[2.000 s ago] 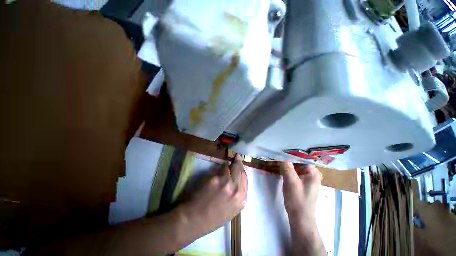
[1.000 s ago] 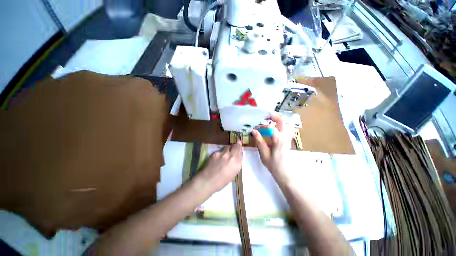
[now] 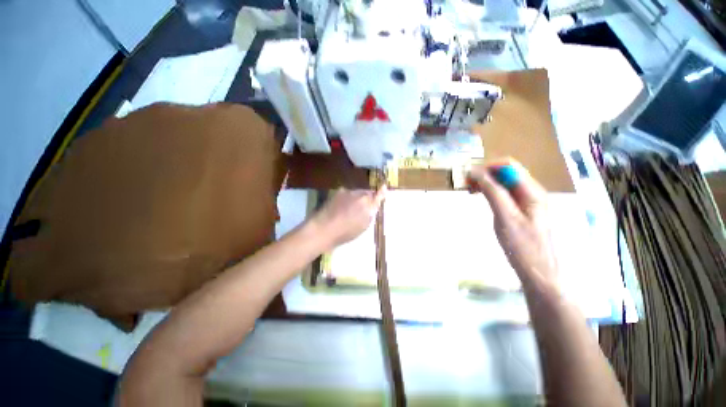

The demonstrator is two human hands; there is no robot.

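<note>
A brown bag panel (image 3: 517, 119) lies flat under the white sewing machine head (image 3: 370, 79). The yellow-gold clamp frame (image 3: 426, 163) rests on its near edge. A long narrow brown strap (image 3: 384, 294) runs from that edge toward me over the white template (image 3: 446, 238). My left hand (image 3: 350, 215) pinches the strap's far end at the clamp, below the head. My right hand (image 3: 521, 207) holds a small tool with a turquoise handle (image 3: 507, 176), near the clamp's right end. Its tip is blurred.
A big pile of brown panels (image 3: 151, 207) stands at the left. A bundle of brown straps (image 3: 677, 278) hangs at the right. A control screen (image 3: 681, 103) is at the upper right. White sheets (image 3: 187, 79) lie behind the pile.
The view has pulled back from the machine head. My right hand has moved right, away from my left hand, with the turquoise tool. My left hand stays at the strap end.
</note>
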